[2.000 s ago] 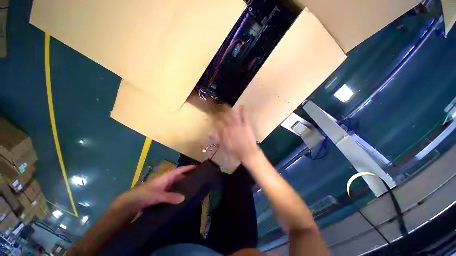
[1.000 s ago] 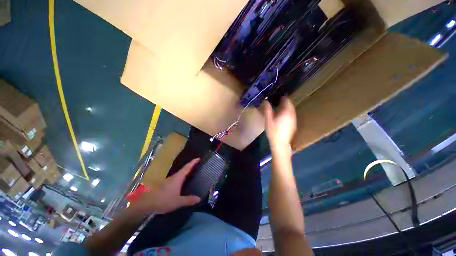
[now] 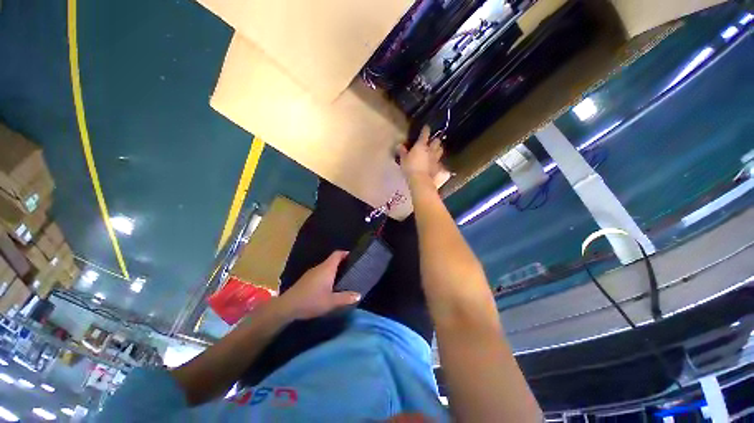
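My left hand (image 3: 322, 285) grips a long black speaker unit (image 3: 364, 266) with a finely ribbed face, held low in front of my body. Thin red and pale wires (image 3: 387, 205) come from its upper end and lie at the carton flap's edge. My right hand (image 3: 423, 157) is at the near end of the open parts carton (image 3: 529, 136), its fingertips at a black part inside; whether they grip it cannot be told. The carton holds rows of black parts (image 3: 471, 70) with thin wires.
Tan carton flaps (image 3: 289, 107) spread to the left of the opening. A silvery rail and white brackets (image 3: 591, 186) stand at the right, with a cable loop (image 3: 616, 240). Stacked cartons (image 3: 25, 215) and yellow lines are on the green floor at left. A red item (image 3: 240, 301) lies lower left.
My right hand has moved from the wires into the carton's near end. My left hand and the speaker unit have come into clearer view. The carton's inside shows more than at first.
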